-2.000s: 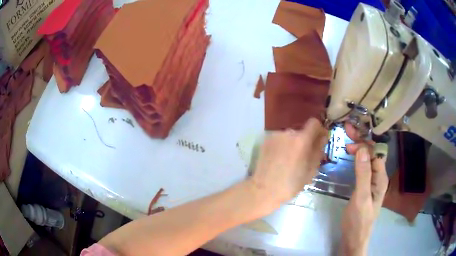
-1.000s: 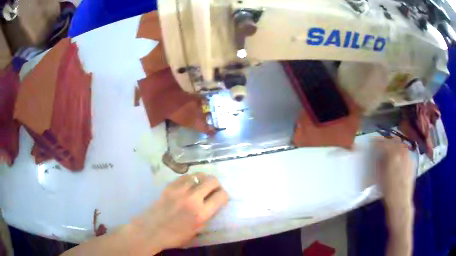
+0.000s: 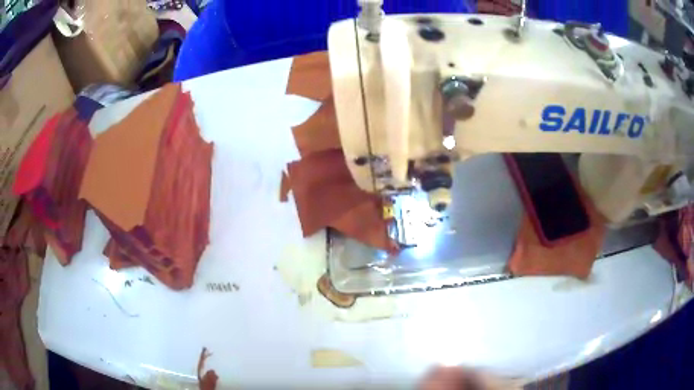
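A brown cut piece (image 3: pixel 335 190) lies flat left of the needle area, its corner reaching under the presser foot (image 3: pixel 397 221) beside the bright light. More brown pieces (image 3: pixel 310 76) lie behind it, partly hidden by the machine head (image 3: pixel 380 99). A thick bundle of brown pieces (image 3: pixel 125 164) stands on the left of the table. One blurred hand (image 3: pixel 455 377) is cut off by the bottom edge, in front of the machine. I cannot tell which hand it is or whether it holds anything. The other hand is out of view.
A smaller red-topped bundle (image 3: pixel 38 171) is at the far left. A phone (image 3: pixel 552 198) lies partly on a brown piece (image 3: pixel 559 247) under the machine arm. Thread and a small scrap (image 3: pixel 207 373) lie near the front edge. A blue bin or cover (image 3: pixel 251 38) is behind the table.
The view has swung toward the machine, then slightly back left. Both hands have left their earlier places; only one blurred hand remains at the bottom. The cut piece stays by the foot.
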